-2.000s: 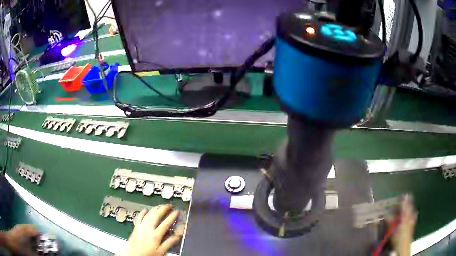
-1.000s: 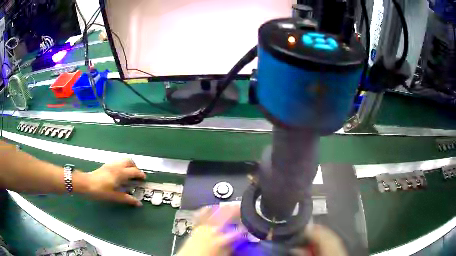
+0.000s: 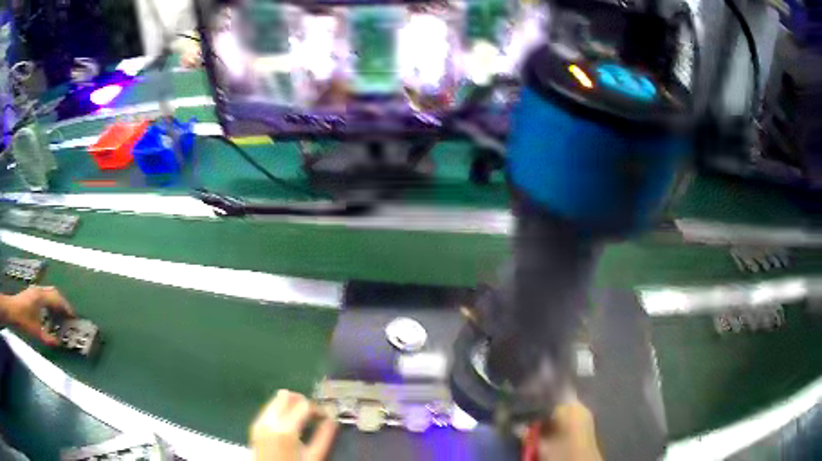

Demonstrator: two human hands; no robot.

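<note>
A silver-grey workpiece strip point(image 3: 369, 410) with rounded tabs lies crosswise on the dark microscope base plate point(image 3: 622, 378), its right part reaching under the ring light point(image 3: 478, 383). My left hand point(image 3: 293, 432) is at the strip's left end, thumb and finger slightly apart; blur hides whether they grip it. My right hand point(image 3: 570, 434), cut off by the bottom edge, holds a red-handled brush point(image 3: 531, 441) just right of the ring light. Its bristle tip is not clear. The blue microscope head point(image 3: 595, 149) stands above.
A monitor point(image 3: 374, 67) behind shows enlarged parts. Another person's hand point(image 3: 31, 311) holds a strip point(image 3: 78, 335) at the far left. More strips point(image 3: 753, 320) lie on the green surface at both sides. Red point(image 3: 117, 146) and blue point(image 3: 162, 149) bins stand back left.
The monitor has gone from blank to enlarged parts. The two strips left of the base are gone from there. The other person's hand has withdrawn leftward. My hands now flank the ring light.
</note>
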